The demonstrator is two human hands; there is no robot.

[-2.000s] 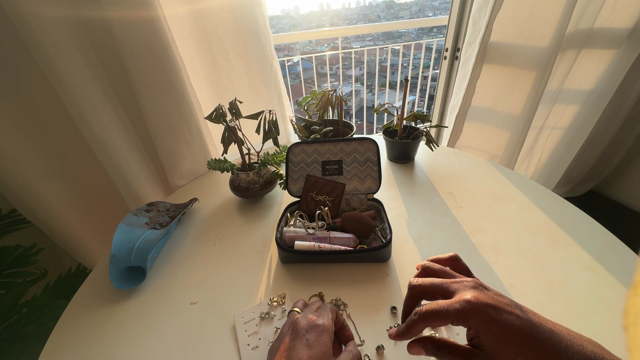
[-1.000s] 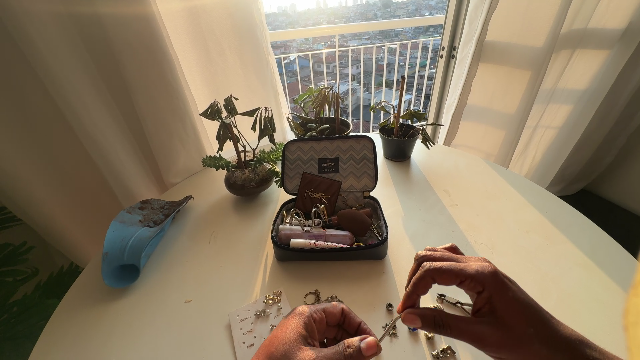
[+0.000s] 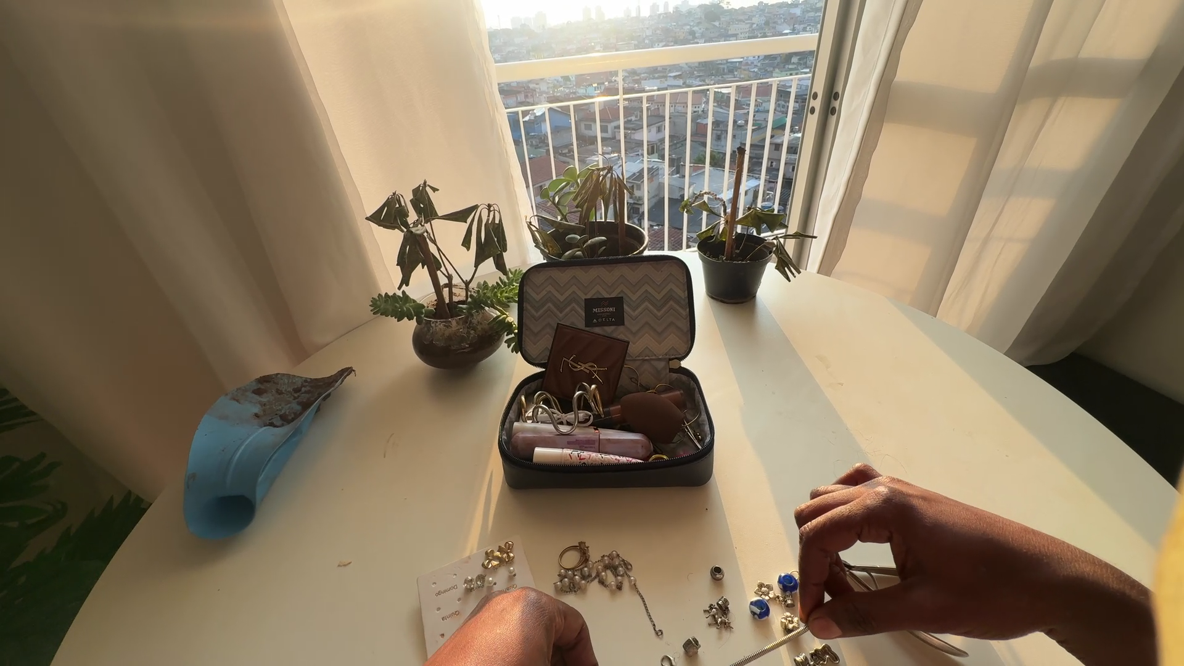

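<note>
Between thumb and fingertips, my right hand (image 3: 888, 564) pinches the end of a thin silver snake-style chain (image 3: 768, 645), which runs down toward the bottom edge. My left hand (image 3: 518, 631) lies at the bottom edge over a white earring card (image 3: 444, 592); its fingertips are out of view, so its hold cannot be told. Blue beads (image 3: 759, 609) and small metal charms (image 3: 718, 612) lie left of my right hand. A pearl bracelet (image 3: 606, 571) with a ring (image 3: 573, 556) rests between the hands. Metal pliers or a similar tool (image 3: 916, 638) lies partly beneath my right hand.
An open zippered case (image 3: 606, 474) holding cosmetics stands mid-table. Behind it are potted plants (image 3: 458, 338), (image 3: 733, 273) by a railed window. A blue scoop (image 3: 231, 462) stained with soil lies at the left on the round white table (image 3: 370, 610).
My right hand has risen slightly from its place two seconds ago and now pinches the chain. My left hand has moved lower and left since one second ago, away from the right hand.
</note>
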